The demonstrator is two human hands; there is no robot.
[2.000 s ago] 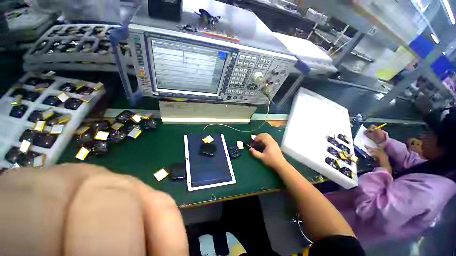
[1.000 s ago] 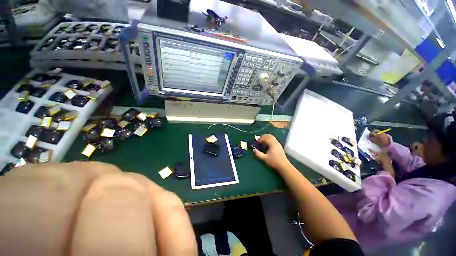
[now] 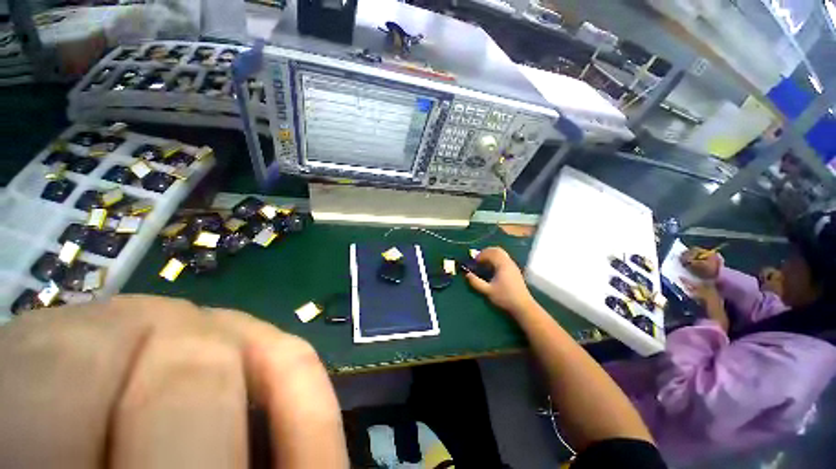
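My right hand [image 3: 500, 282] has its fingers on a small black device unit [image 3: 478, 270] right of the pad. My left hand [image 3: 174, 385] is very large, blurred and close to the camera at the lower left; its fingertips are not visible. A dark pad with white edges [image 3: 394, 316] lies on the green bench, with one black unit [image 3: 392, 271] and its white tab on it. Another dark unit [image 3: 442, 279] lies at the pad's right edge. A further dark unit [image 3: 337, 310] with a white tab lies at the pad's left edge.
A grey tester [image 3: 367, 128] stands behind the pad, a thin cable [image 3: 431, 235] curving from it. A heap of units [image 3: 229, 229] and a filled tray [image 3: 165, 206] are left. A partly filled tray [image 3: 582, 238] is right. A person in pink-purple [image 3: 733, 366] writes at right.
The whole view has shifted slightly, so the bench things appear a little further right. My right hand stays at the unit right of the pad. The left hand's fingers have changed shape slightly.
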